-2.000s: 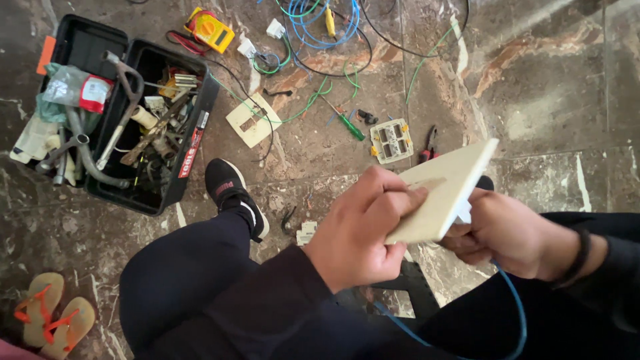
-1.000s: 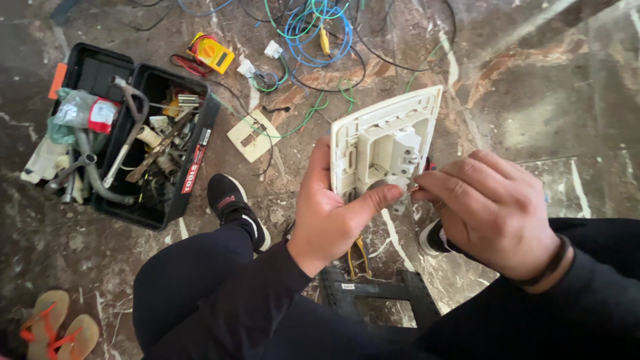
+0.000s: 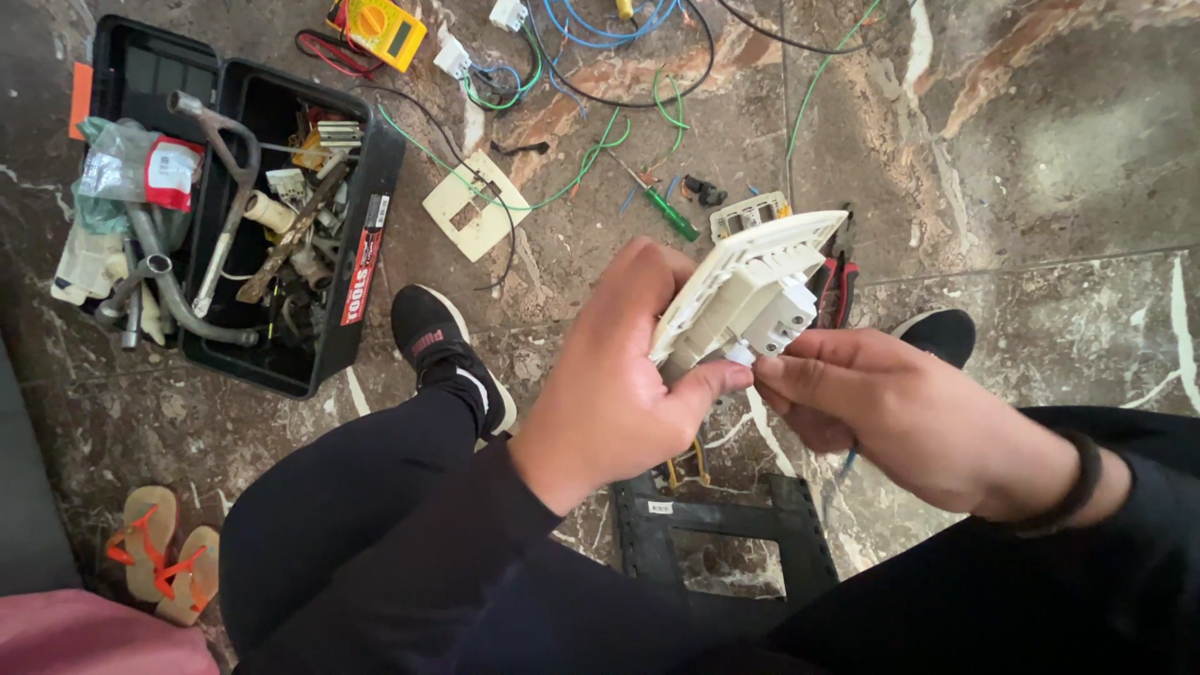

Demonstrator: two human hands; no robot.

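Observation:
My left hand (image 3: 623, 375) grips the edge of a cream electrical wall plate (image 3: 750, 272), its back turned up with white modules showing. The thumb presses near the lowest module. At that module's lower end, the fingertips of my right hand (image 3: 872, 394) are pinched together; a blue wire (image 3: 849, 461) comes out beneath this hand, and its end is hidden. Behind the plate, on the floor, are a cream mounting frame (image 3: 745, 214), red-handled pliers (image 3: 844, 291) partly covered by the plate, and a green-handled screwdriver (image 3: 671, 212).
An opened black toolbox (image 3: 323, 347) full of tools and fittings stands at left. A yellow multimeter (image 3: 380, 33), a cream cover plate (image 3: 476, 206) and coiled blue cable (image 3: 600, 37) lie on the marble floor. Sandals (image 3: 150, 544) are at lower left, a black plastic frame (image 3: 722, 516) below my hands.
The plate showed its smooth front two seconds ago; its back has since been turned up. From one second ago it has tilted further over, and my right fingers remain at its lower module.

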